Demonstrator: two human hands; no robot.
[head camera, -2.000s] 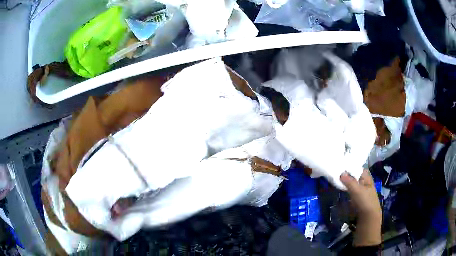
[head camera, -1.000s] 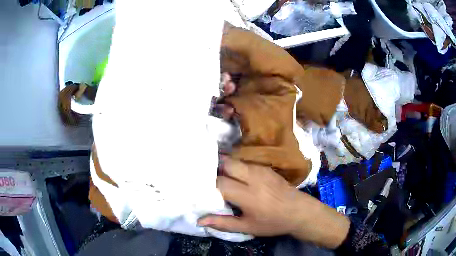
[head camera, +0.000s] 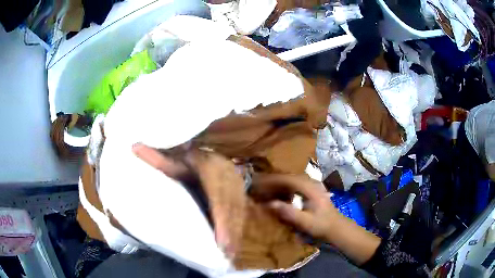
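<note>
A large brown-and-white padded garment piece (head camera: 206, 81) lies bunched over my lap, its white backing folded outward on the left and brown shell fabric showing in the middle and right. My left hand (head camera: 211, 179) is blurred at the opening between the white and brown layers. Its fingers are spread against the cloth, and its wrist is hidden. My right hand (head camera: 304, 203) comes from the lower right, its fingers curled on the brown fabric beside my left hand. Some of its fingertips are hidden.
A white plastic bin (head camera: 76, 59) with a green bag (head camera: 122, 81) stands behind on the left. More brown-and-white pieces (head camera: 374, 114) lie on the right, near a blue object (head camera: 350, 209) and a red object (head camera: 437, 117). A pink-and-white box (head camera: 15, 231) is at the left edge.
The white layer has dropped from its tall upright position and folded over to the left, uncovering more brown and the green bag. My left hand now shows more fully; my right hand has shifted right.
</note>
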